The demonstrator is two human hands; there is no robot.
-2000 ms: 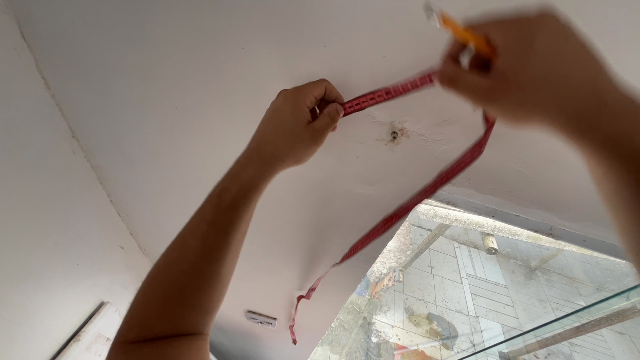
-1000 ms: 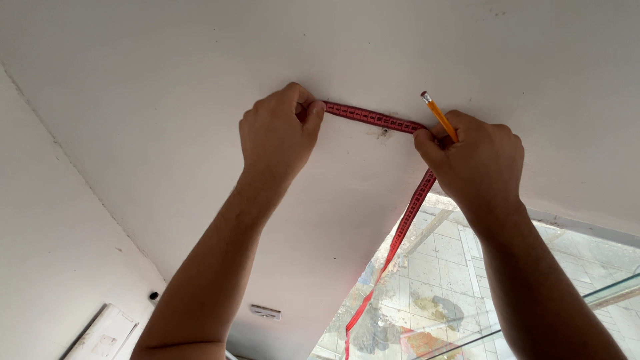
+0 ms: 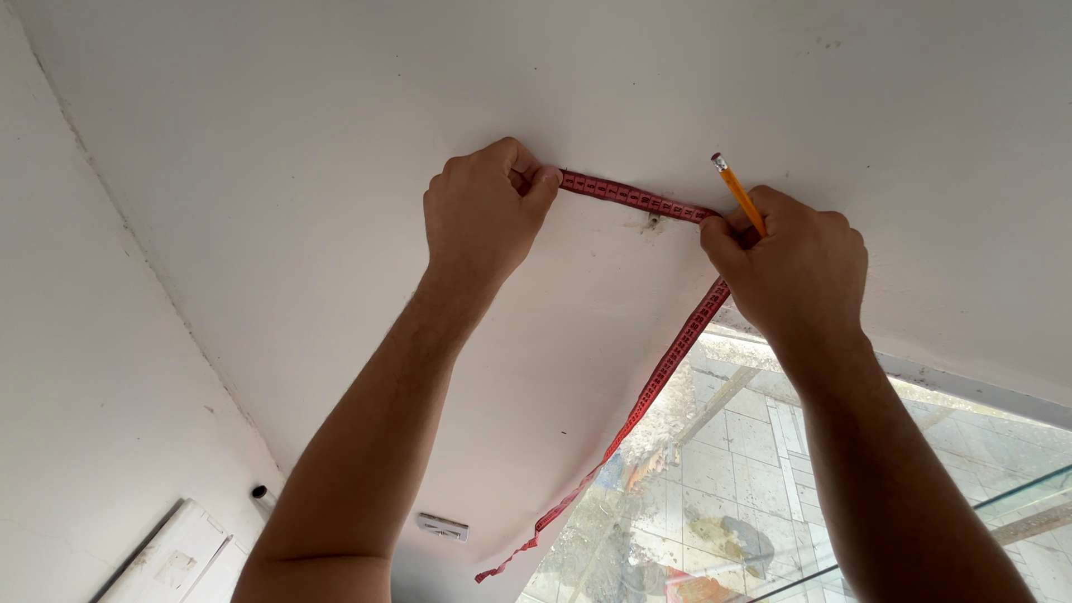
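My left hand (image 3: 486,205) pinches one end of a red flexible measuring tape (image 3: 624,194) against the white wall surface. Stretched taut, the tape slopes slightly down to my right hand (image 3: 791,251), whose thumb and fingers grip it. Below that hand the rest of the tape hangs down and left, twisted toward its loose end. A yellow pencil (image 3: 741,194) with its eraser end up is also held in my right hand; its point is hidden. Just under the taut stretch is a small hole or fixing (image 3: 653,219) with damaged paint around it.
A glass pane (image 3: 729,469) at the lower right shows a tiled surface beyond. Low in the middle, a small white fixture (image 3: 442,527) is on the wall. A pipe end (image 3: 259,492) and a white box-like panel (image 3: 172,557) are at the lower left. A cracked corner seam (image 3: 159,268) runs down the left.
Two seconds ago my right hand was higher, with the tape rising toward it; it has come down, and the tape now slopes down from my left hand. Both hands have kept hold of the tape.
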